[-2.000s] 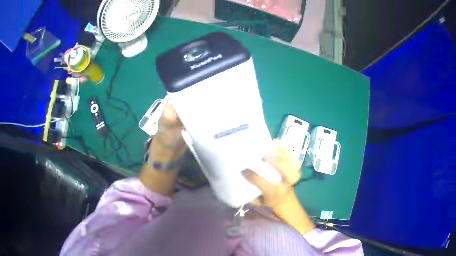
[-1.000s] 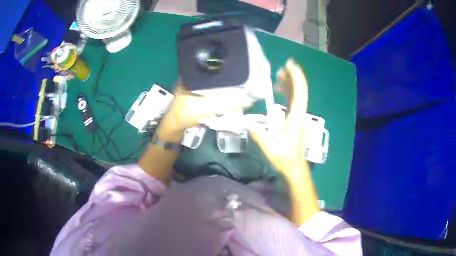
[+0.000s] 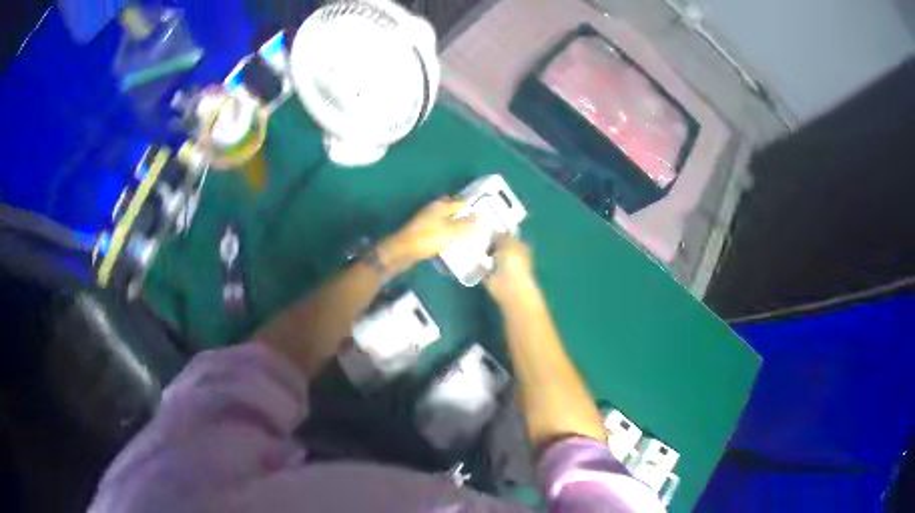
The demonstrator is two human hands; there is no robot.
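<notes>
A white boxy projector (image 3: 482,222) stands on the green table (image 3: 592,301), past the middle toward the far edge. My left hand (image 3: 438,228) grips its left side. My right hand (image 3: 512,263) is at its near right side, fingers touching it; the fingertips are blurred and partly hidden. Two more white projectors, one at the left (image 3: 393,336) and one at the right (image 3: 464,396), stand nearer to me, blurred.
Two smaller-looking white units (image 3: 654,459) stand at the near right edge. A white fan (image 3: 361,75) stands at the far left. A remote (image 3: 233,266), a yellow bottle (image 3: 241,145) and a power strip (image 3: 135,215) are at the left. An open box (image 3: 612,110) with pinkish wrap lies beyond the table.
The large projector held up close to my chest is no longer there; my hands are now further forward on a projector at the table. The view has turned and shifted.
</notes>
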